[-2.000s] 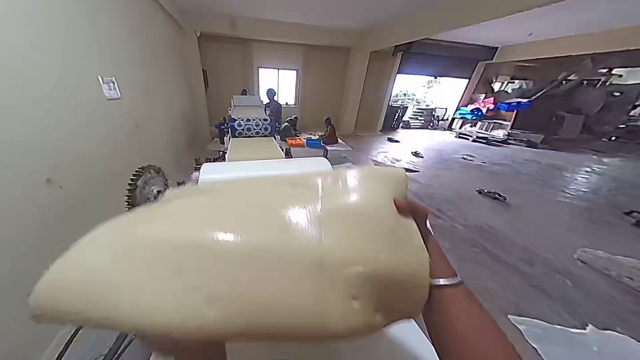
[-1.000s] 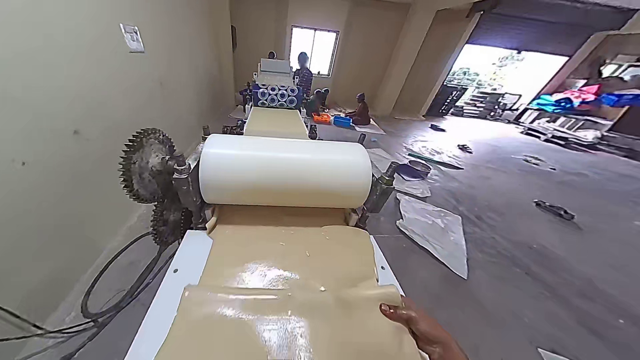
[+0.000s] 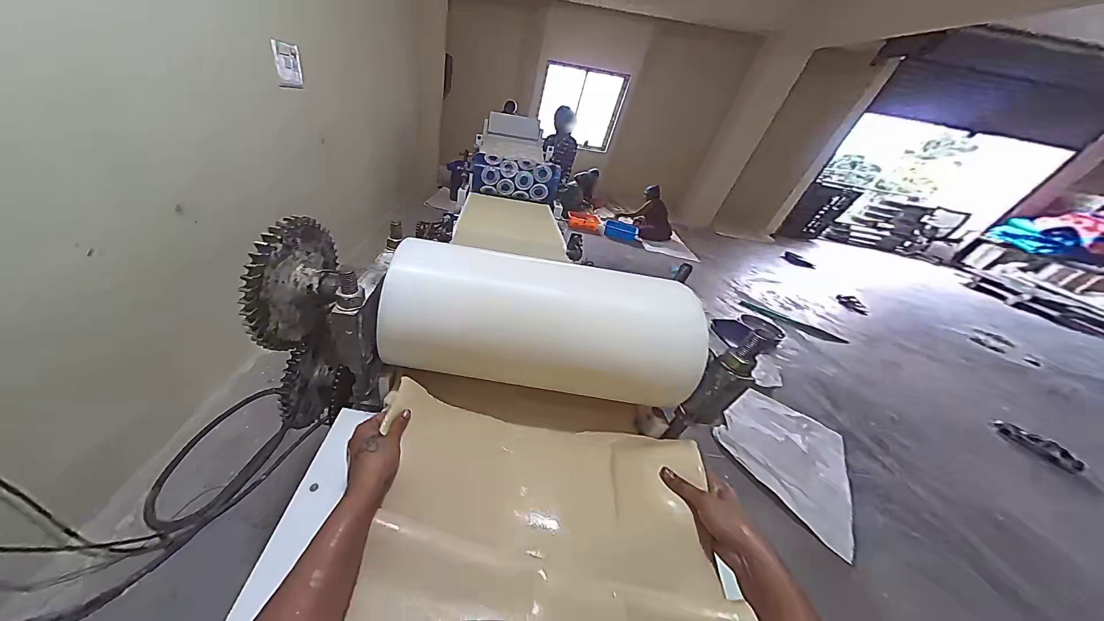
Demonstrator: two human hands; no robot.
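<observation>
A glossy beige sheet of dough-like material [image 3: 535, 517] lies over a white board [image 3: 297, 509] in front of me. My left hand [image 3: 377, 453] grips its left edge near the far corner, thumb on top. The right edge is pinched by my right hand [image 3: 711, 509], also with the thumb on top. Just beyond the sheet's far edge is a large white roller [image 3: 543, 323], with more beige material beneath it. Neither hand touches the roller.
Exposed toothed gears [image 3: 289, 285] stand left of the roller, above black cables [image 3: 216, 483]. A threaded bolt [image 3: 750, 345] rises at its right end. Farther off are a belt [image 3: 509, 226], a machine with blue-and-white rolls [image 3: 517, 179], several people and a plastic sheet [image 3: 793, 466] on the floor.
The beige material, held up before the camera two seconds ago, now lies spread near the roller. My left hand has come into view at its left edge. My right hand is farther forward along the right edge.
</observation>
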